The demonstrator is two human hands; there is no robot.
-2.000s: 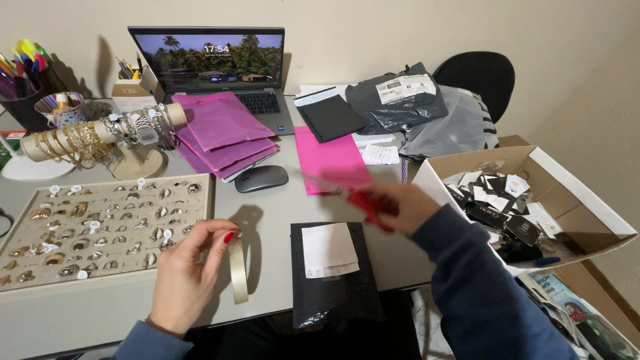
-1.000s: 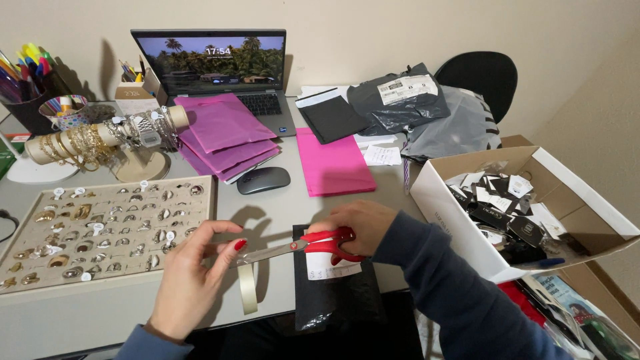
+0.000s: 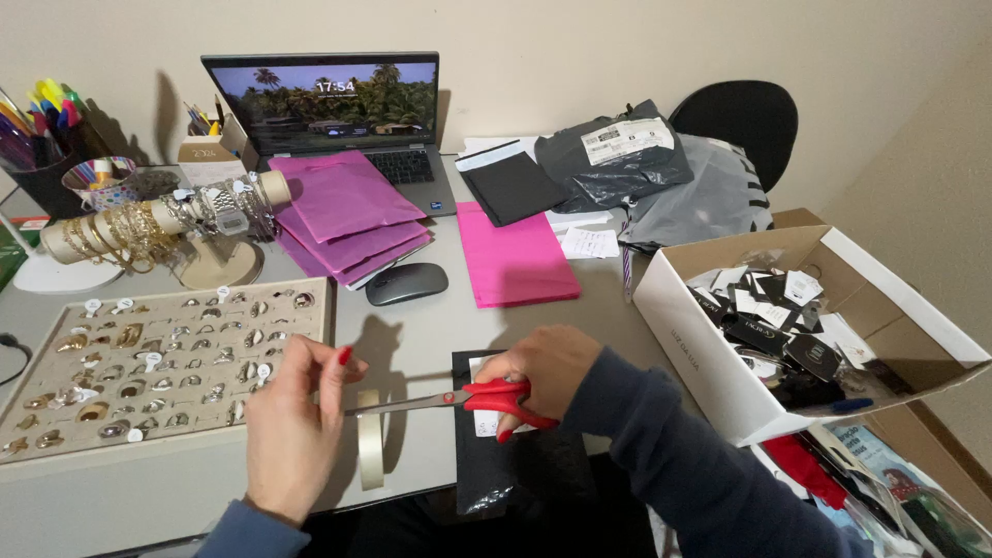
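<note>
Red-handled scissors (image 3: 496,397) are held in my right hand (image 3: 542,380), their blades pointing left toward my left hand (image 3: 298,426). The blades pass across the upper part of a roll of clear tape (image 3: 370,457), which is upright just right of my left hand. My left thumb and fingertips are near each other above the roll; whether they pinch a strip of tape cannot be told. Below my right hand lies a black plastic mailer (image 3: 515,473) at the table edge, with a white paper (image 3: 487,422) bearing writing on it, partly hidden by the hand.
A ring tray (image 3: 329,310) and a bracelet stand (image 3: 221,263) are at left. Pink envelopes (image 3: 515,263), purple envelopes (image 3: 349,194), a mouse (image 3: 407,284) and a laptop (image 3: 325,101) lie ahead. A cardboard box (image 3: 690,364) of cards stands right, near dark parcels (image 3: 620,170).
My right hand has brought the scissors left and down from beside the pink envelopes to the tape roll. My left hand has stayed beside the roll.
</note>
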